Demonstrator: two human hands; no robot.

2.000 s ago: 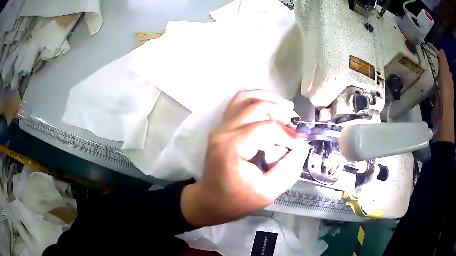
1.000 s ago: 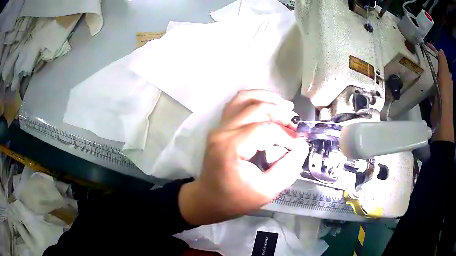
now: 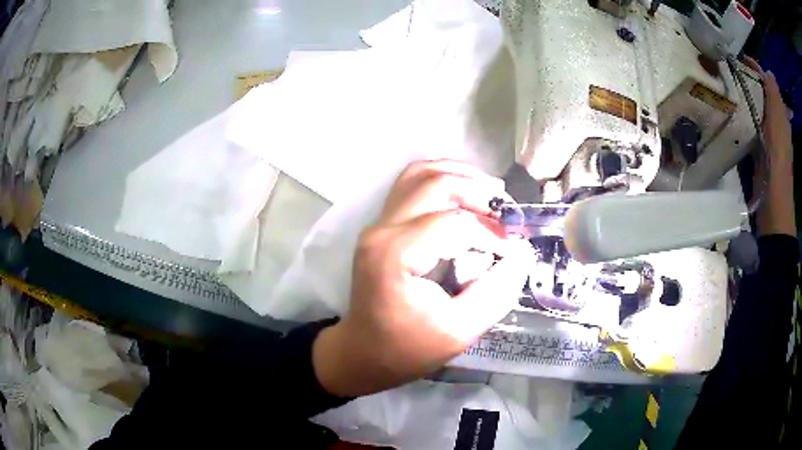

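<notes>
White cut cloth pieces (image 3: pixel 352 114) lie overlapped on the table, left of the cream-white sewing machine (image 3: pixel 576 53). My left hand (image 3: pixel 422 281) is bare, with fingertips bunched at the metal needle area (image 3: pixel 554 281). Glare hides whether the fingertips pinch anything. A pale rounded oblong part (image 3: pixel 659 227) covers some of the needle area. My right hand (image 3: pixel 770 92) is at the far right edge, beyond the machine; its wrist and forearm show, but its fingers are mostly hidden. White cloth with a black label (image 3: pixel 477 431) hangs below the table edge.
The table's front edge bears a printed ruler (image 3: pixel 132 255). A ragged bundle of cream pieces (image 3: pixel 70 97) lies at upper left, and crumpled cloth (image 3: pixel 79 360) lies below the table. A yellow patch (image 3: pixel 635 353) is on the machine's lower edge. A white spool with red (image 3: pixel 737 19) stands top right.
The view has shifted slightly, with the machine appearing a little further left. The pale oblong part sits further left and covers more of the needle area. My left hand stays at nearly the same place.
</notes>
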